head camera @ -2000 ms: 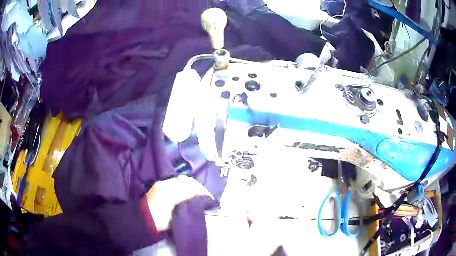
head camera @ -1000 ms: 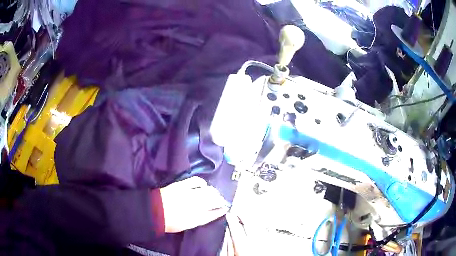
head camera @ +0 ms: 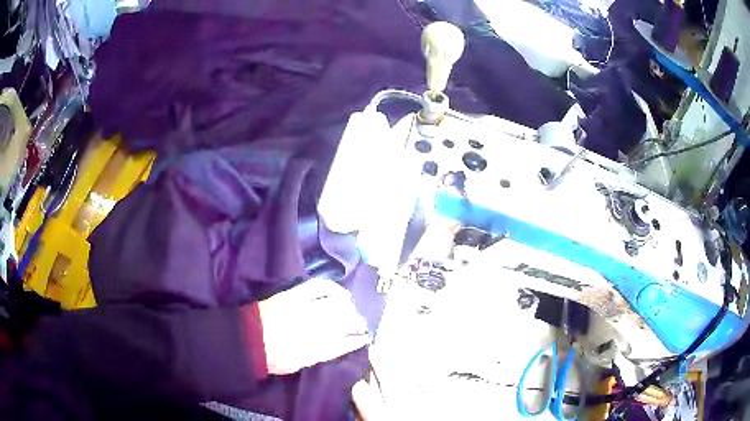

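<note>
The dark purple garment fabric [head camera: 156, 255] lies in a large heap left of and behind the sewing machine head [head camera: 526, 205]. My left hand [head camera: 312, 325], overexposed below a red cuff, lies on the fabric, fingertips at the cloth's right edge just below the needle area [head camera: 385, 284]. Glare hides whether its fingers pinch the cloth. A small part of my right hand [head camera: 368, 399] shows at the bottom edge beside the cloth; the rest is cut off and its grip is unclear. A shinier bluish fold [head camera: 317, 251] lies near the needle area.
Light-blue-handled scissors [head camera: 549, 382] lie under the machine arm. A cream bulb shape [head camera: 442, 53] stands atop the head's left end. A yellow crate [head camera: 62, 255] is left of the cloth. A black cable [head camera: 707, 329] crosses the machine's right end. The white machine bed [head camera: 452, 353] is overexposed.
The camera view has shifted, moving the machine rightward and tilting it overall. Since the first frame, my left hand has extended from a bent pose under cloth, and part of my right hand has appeared.
</note>
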